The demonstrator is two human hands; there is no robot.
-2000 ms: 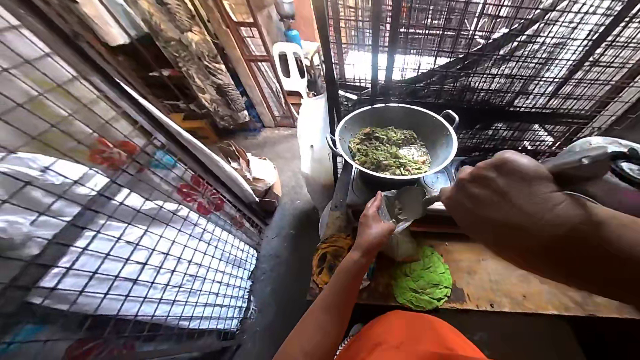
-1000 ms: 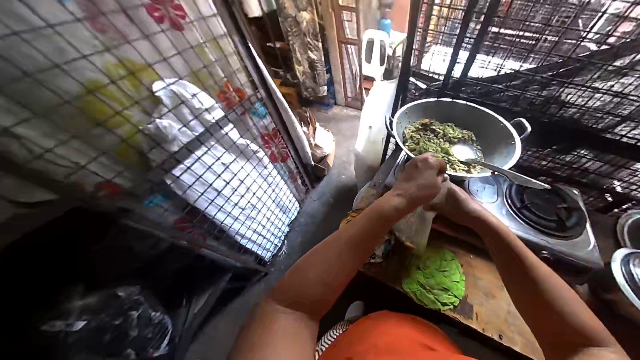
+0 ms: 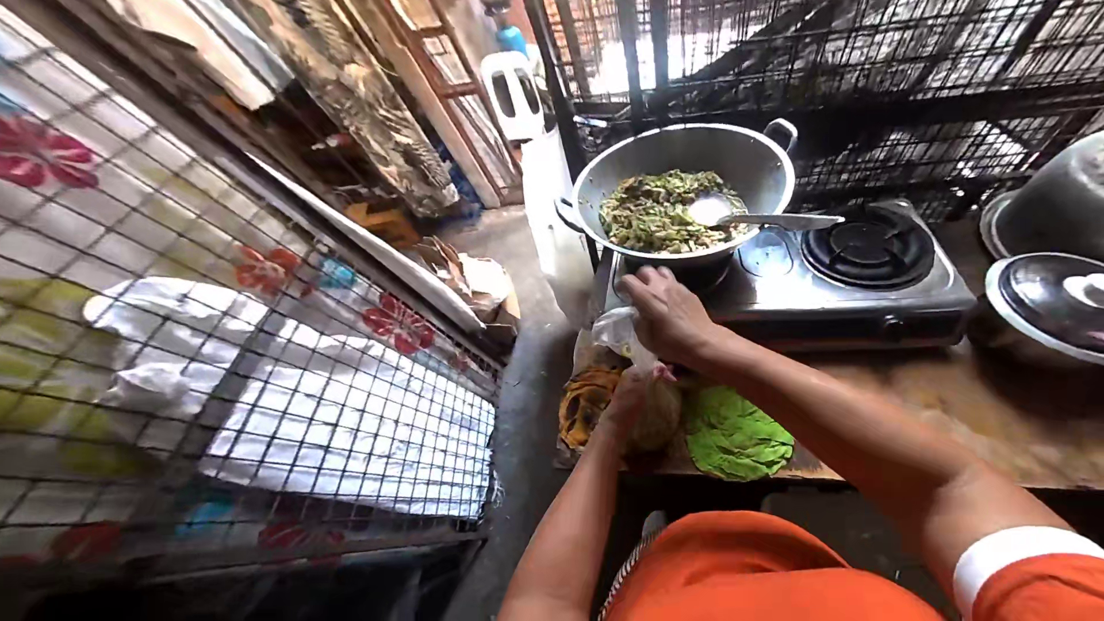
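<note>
A clear plastic bag (image 3: 617, 330) is between my hands, left of the stove's front. My right hand (image 3: 666, 312) is closed on its upper part, and my left hand (image 3: 634, 392) grips it lower down. The bag's lower part hangs over the table edge area, partly behind my left hand. Behind my hands, a two-handled metal wok (image 3: 595, 185) holds chopped green food (image 3: 655, 211). A metal ladle (image 3: 789, 221) rests in it, its handle over the rim. A bright green cloth (image 3: 738, 434) lies below my right forearm.
A gas stove (image 3: 780, 289) carries the wok; its right burner (image 3: 868, 244) is bare. A lidded pot (image 3: 1056, 306) stands at the right of the wooden table (image 3: 957, 414). An orange-brown cloth (image 3: 586, 405) lies at the left edge. Wire mesh (image 3: 345, 414) borders the left side.
Two seconds ago my right hand held the ladle at the bag's mouth; now the ladle lies in the wok and both hands are on the bag. The view has shifted.
</note>
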